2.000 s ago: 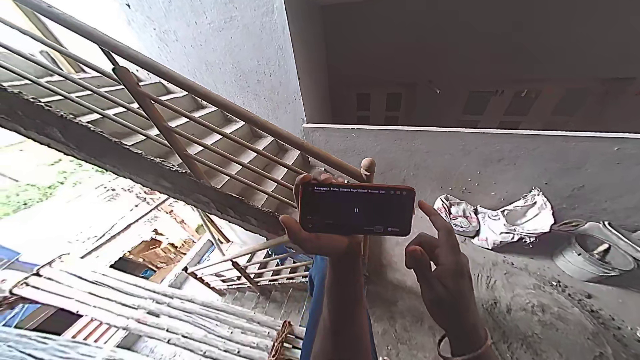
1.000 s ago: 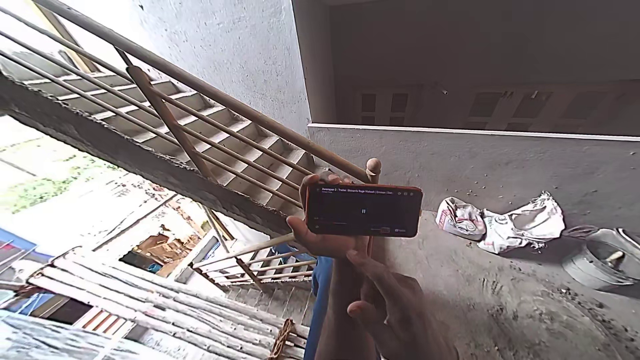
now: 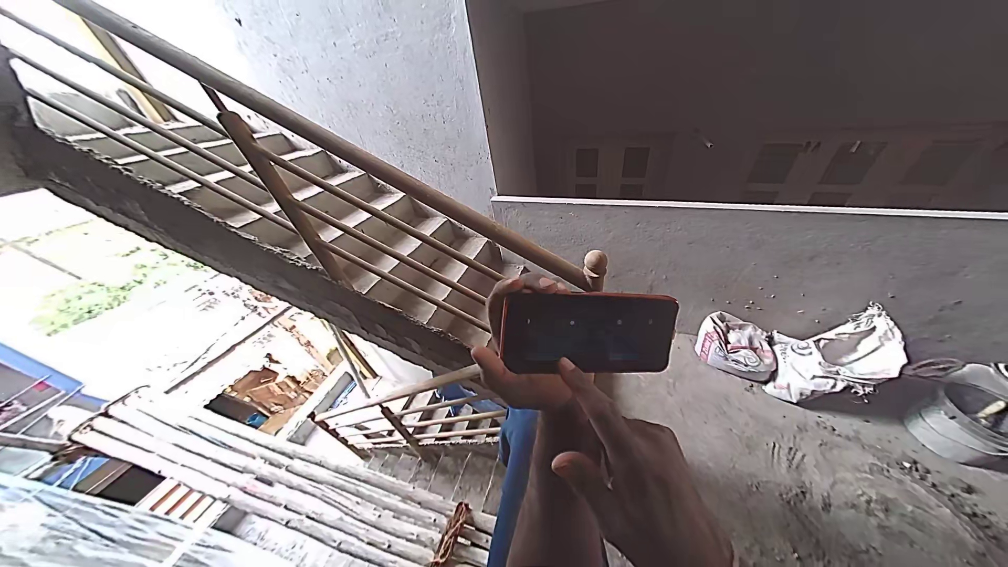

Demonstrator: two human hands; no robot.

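Observation:
A smartphone [image 3: 589,332] in a reddish case lies sideways in my left hand [image 3: 524,378], its screen facing me and mostly dark with a few small icons. The fingers of that hand curl round the phone's left end, and the thumb lies along its lower left edge. My right hand [image 3: 638,472] is just below, in front of my left forearm, with its index fingertip at the lower edge of the screen and its thumb apart. Nothing is held in my right hand.
A metal stair railing [image 3: 370,165] borders concrete steps [image 3: 315,169] at the left. Bundled poles [image 3: 260,472] lie below. On the concrete floor [image 3: 756,472], white woven sacks [image 3: 835,354] and a metal tub [image 3: 949,425] rest near a low wall [image 3: 787,244].
My right hand was off to the right of the phone, then moved below it; now its index finger reaches the screen's lower edge. The screen has changed from a paused-looking video display to a few icons.

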